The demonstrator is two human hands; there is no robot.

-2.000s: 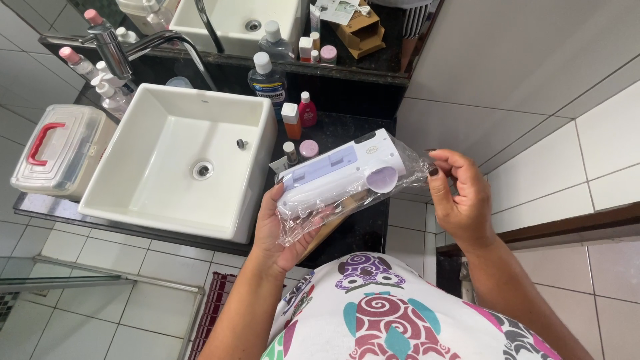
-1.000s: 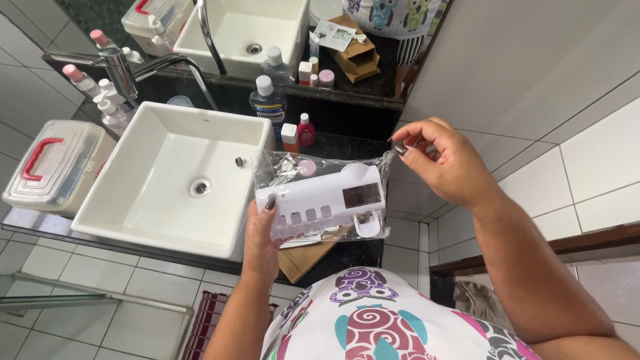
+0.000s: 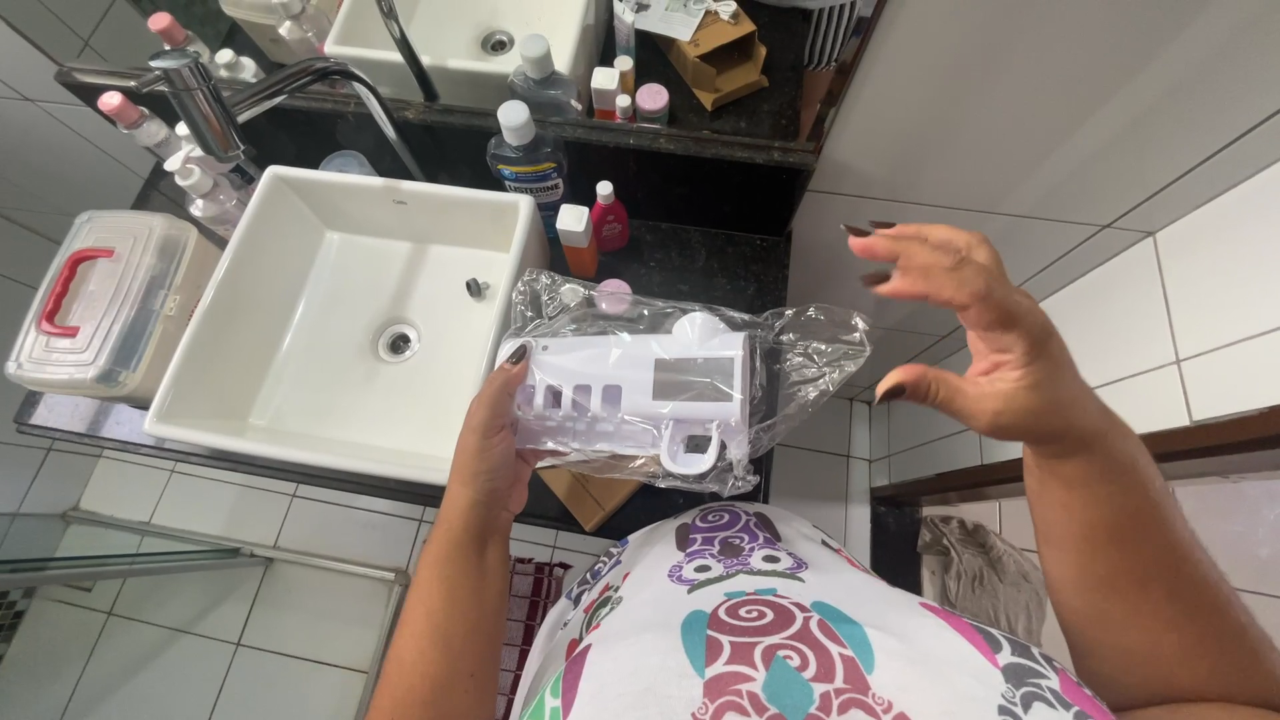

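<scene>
My left hand [image 3: 492, 440] grips the left end of a white plastic toothbrush holder [image 3: 625, 385] inside a clear plastic bag [image 3: 815, 350]. The holder shows a row of slots, a rectangular opening and a small looped cup at its lower right. It is held above the black counter, right of the sink. My right hand [image 3: 985, 335] is raised to the right of the bag's loose end, fingers and thumb apart, touching nothing.
A white basin [image 3: 230, 400] with a chrome faucet [image 3: 205, 105] stands left. Around it are a red-handled plastic case [image 3: 95, 320], a mouthwash bottle [image 3: 527, 165], an orange bottle [image 3: 577, 245], a pink-red bottle [image 3: 609, 220] and a cardboard piece [image 3: 588, 497]. A mirror runs behind.
Two seconds ago the packaged holder lay tilted with another side up, and my right hand was at the bag's end. My right hand is now apart from the bag.
</scene>
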